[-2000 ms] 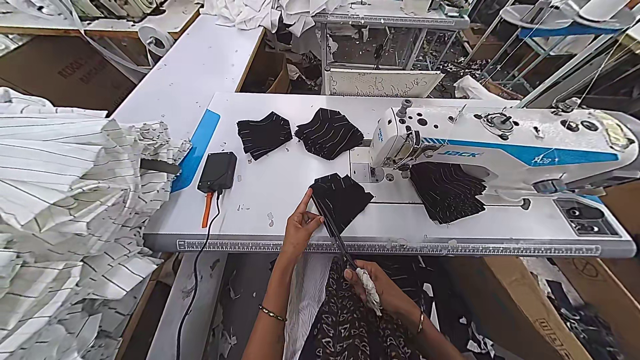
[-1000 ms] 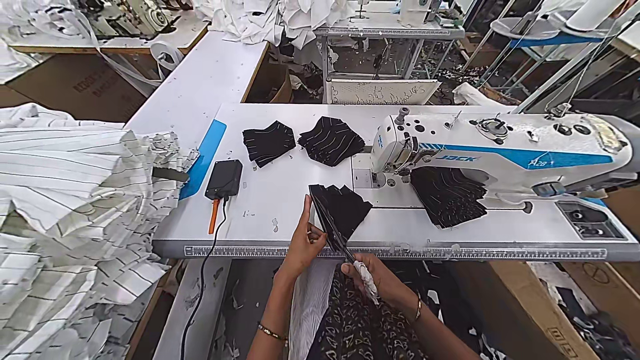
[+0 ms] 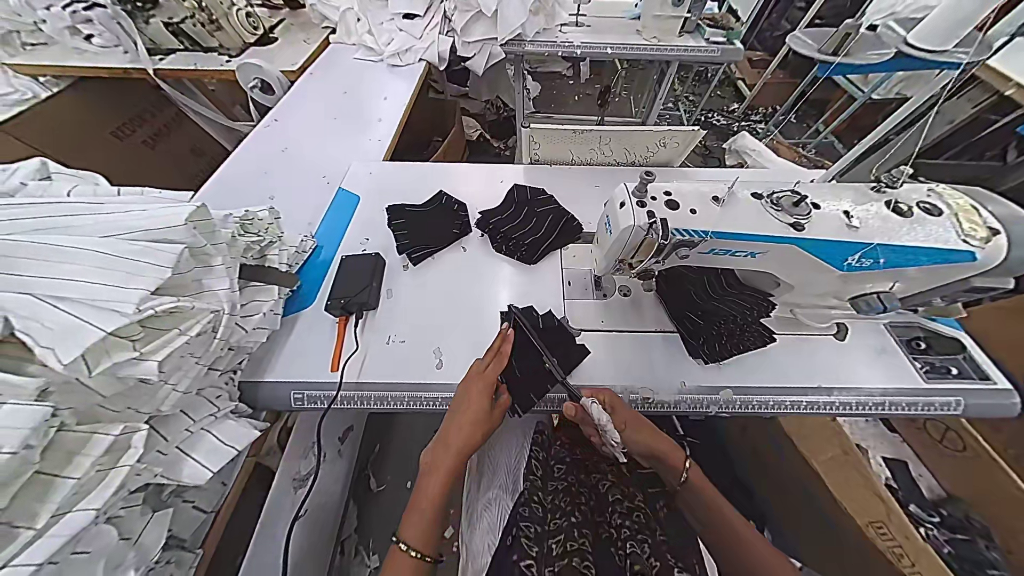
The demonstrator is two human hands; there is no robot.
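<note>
My left hand (image 3: 472, 404) holds the left edge of a black striped fabric piece (image 3: 532, 364) at the table's front. Scissors (image 3: 548, 360) with cloth-wrapped handles are in my right hand (image 3: 620, 428), their blades lying diagonally over that piece. Whether the blades are parted is hard to tell. Farther back lie two black striped pieces, one at the left (image 3: 430, 226) and one at the right (image 3: 530, 224). More black striped pieces (image 3: 714, 314) lie under the arm of the white Jack sewing machine (image 3: 800, 240).
A black box (image 3: 356, 282) with a cable and an orange strip (image 3: 339, 344) sit on the table (image 3: 448, 320) at left, beside a blue strip (image 3: 322, 252). White striped fabric (image 3: 104, 336) is heaped at far left. A ruler tape (image 3: 624, 402) runs along the front edge.
The black piece in my left hand has turned and now reaches down over the table's front edge. My left hand stays on its left side, and my right hand keeps the scissors.
</note>
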